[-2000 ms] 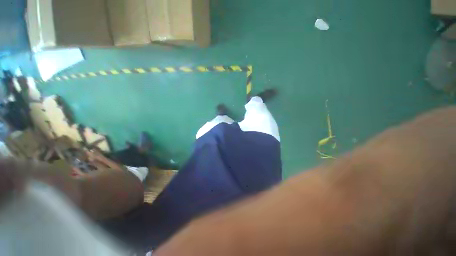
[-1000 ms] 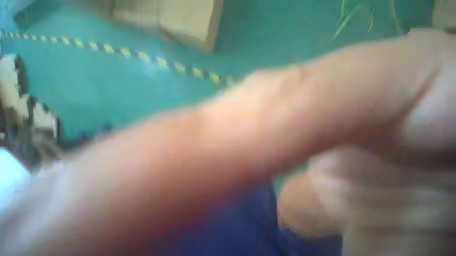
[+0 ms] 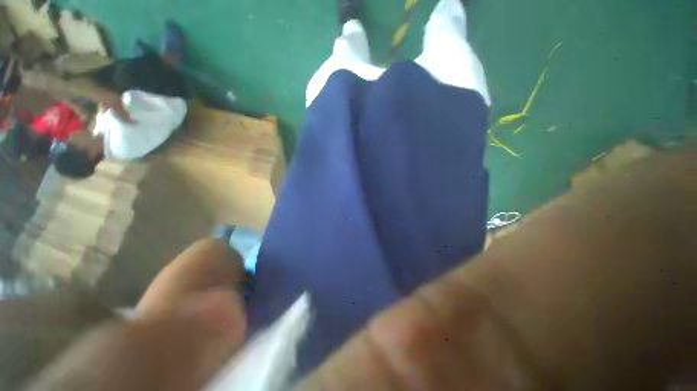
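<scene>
My left hand (image 3: 179, 305) is large and blurred at the lower left, close to the lens. My right hand (image 3: 527, 305) is a big blurred shape across the lower right, cut off by the edge. A blurred white pointed thing (image 3: 271, 347) shows between them; whether a hand holds it cannot be told. My dark blue apron (image 3: 374, 183) and white-clad legs are below, over the green floor.
Brown cardboard stacks (image 3: 218, 153) stand at the left. A person in a white top (image 3: 141, 126) is beside them, with a red-clad person (image 3: 57, 121) farther left. Yellow strapping (image 3: 527, 107) lies on the green floor at the right. Striped floor tape (image 3: 401, 30) shows at the top.
The blurred skin that crossed the picture has shifted to the lower right, uncovering the apron. The view has moved; the people and stacks at left now show, and the upper cartons are out of view.
</scene>
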